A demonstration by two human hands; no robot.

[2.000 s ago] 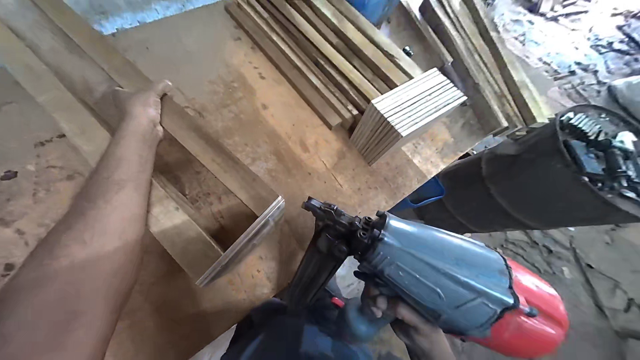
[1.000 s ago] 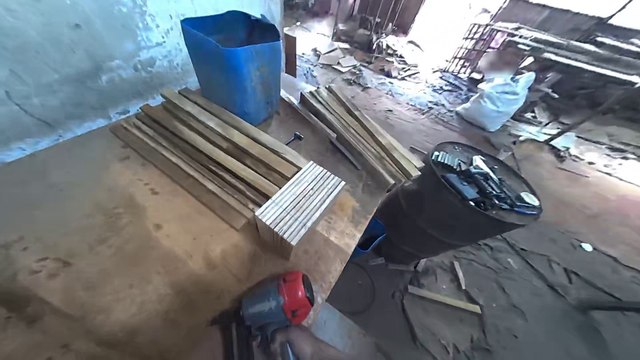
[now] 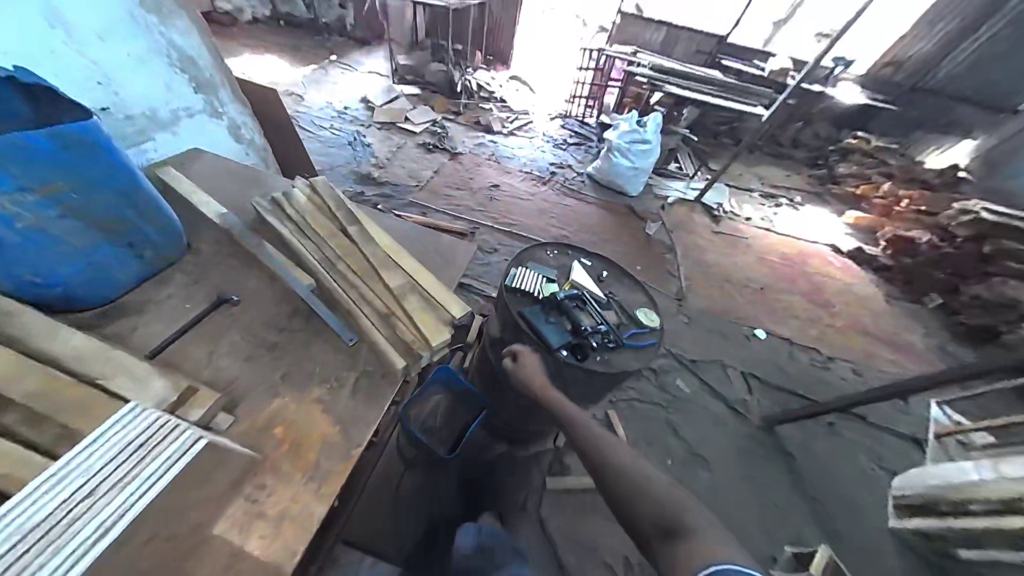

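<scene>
My right hand (image 3: 524,370) reaches out beside the near left edge of a dark metal drum (image 3: 512,320). Its fingers are curled; whether they hold something small cannot be told. On the drum top lie a strip of nails (image 3: 528,282), a black tool (image 3: 576,320), blue-handled pliers (image 3: 638,339) and a round pale disc (image 3: 647,318). My left hand is out of view. The nail gun seen earlier does not show. A blue open container (image 3: 444,412) stands just left of the drum, below my hand.
On the wooden table (image 3: 312,400) at left are wood strips (image 3: 360,264), a hammer (image 3: 192,326), a metal bar (image 3: 308,300) and a stack of thin boards (image 3: 104,488). A blue barrel (image 3: 80,208) stands behind. A white sack (image 3: 628,152) and scrap lie on the floor.
Two seconds ago my left hand was on a wooden frame and my right held a nail gun. The view has swung right; the right hand is now by the drum without the gun.
</scene>
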